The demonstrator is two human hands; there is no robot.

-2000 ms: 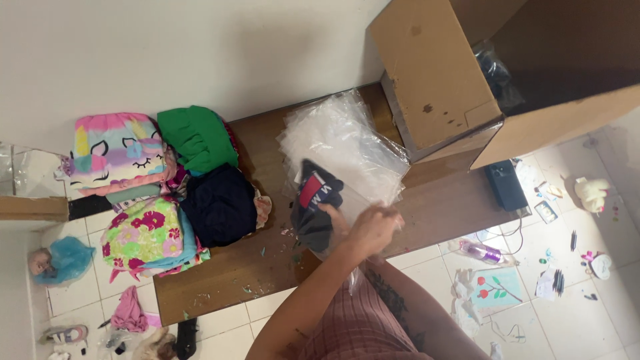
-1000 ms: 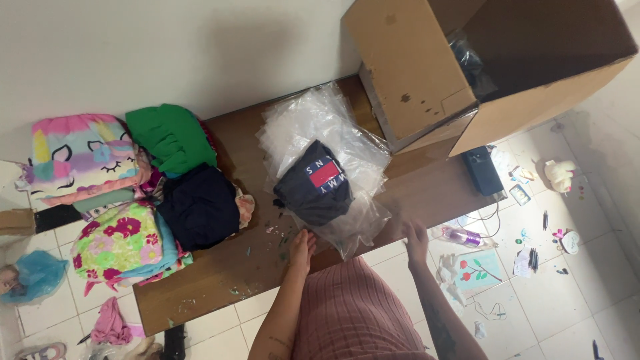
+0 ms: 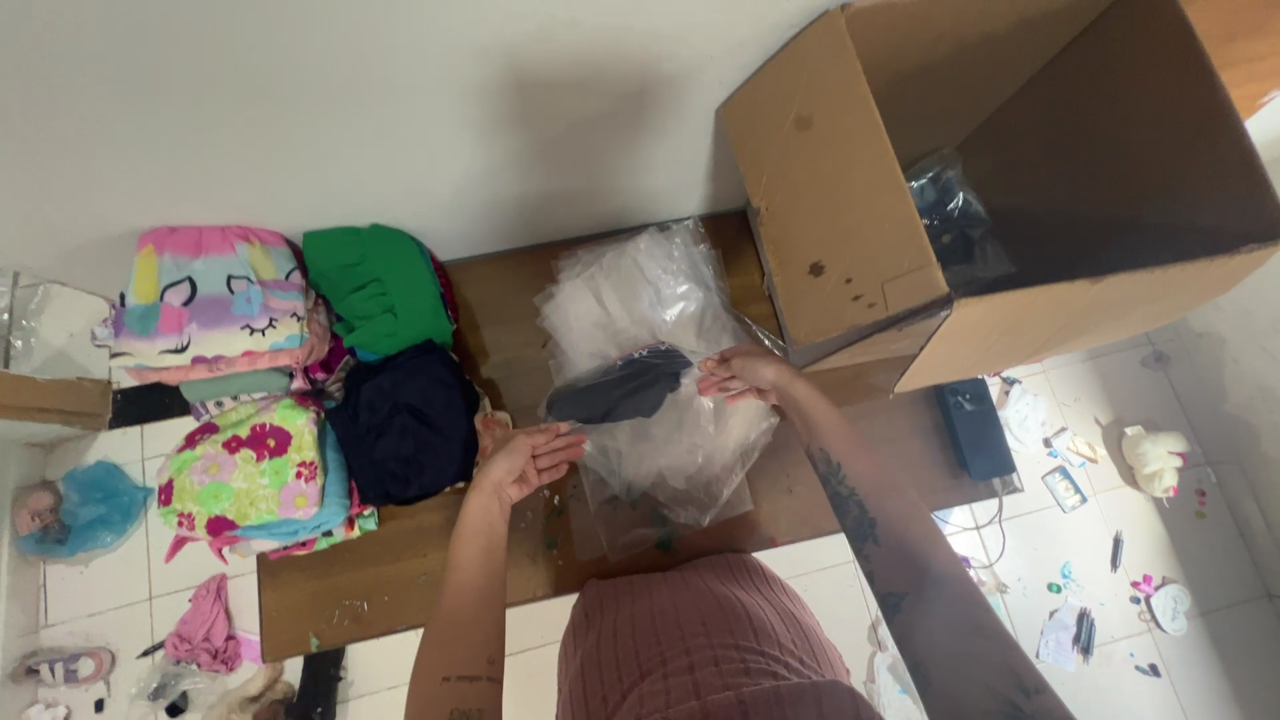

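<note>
A dark navy folded garment (image 3: 622, 388) lies on a pile of clear plastic bags (image 3: 640, 285) on the brown tabletop (image 3: 400, 565). Clear film stretches between my hands over the garment. At the garment's lower left, my left hand (image 3: 530, 460) has its fingertips on the film's edge. Over at the upper right, my right hand (image 3: 742, 375) pinches the film between thumb and fingers. Stacks of folded clothes stand to the left: a unicorn-print piece (image 3: 215, 300), a green one (image 3: 378, 290), a navy one (image 3: 410, 425) and a floral one (image 3: 240, 470).
An open cardboard box (image 3: 830, 190) at the right holds a plastic-wrapped dark item (image 3: 950, 215). A dark blue device (image 3: 975, 430) with a cable lies by the table's right edge. Toys, pens and papers are scattered on the tiled floor (image 3: 1080, 540). A pink cloth (image 3: 205, 625) lies lower left.
The garment's red and white logo, visible earlier, is now out of sight. Both hands have moved up from the table's near edge to the film, one on each side of the garment.
</note>
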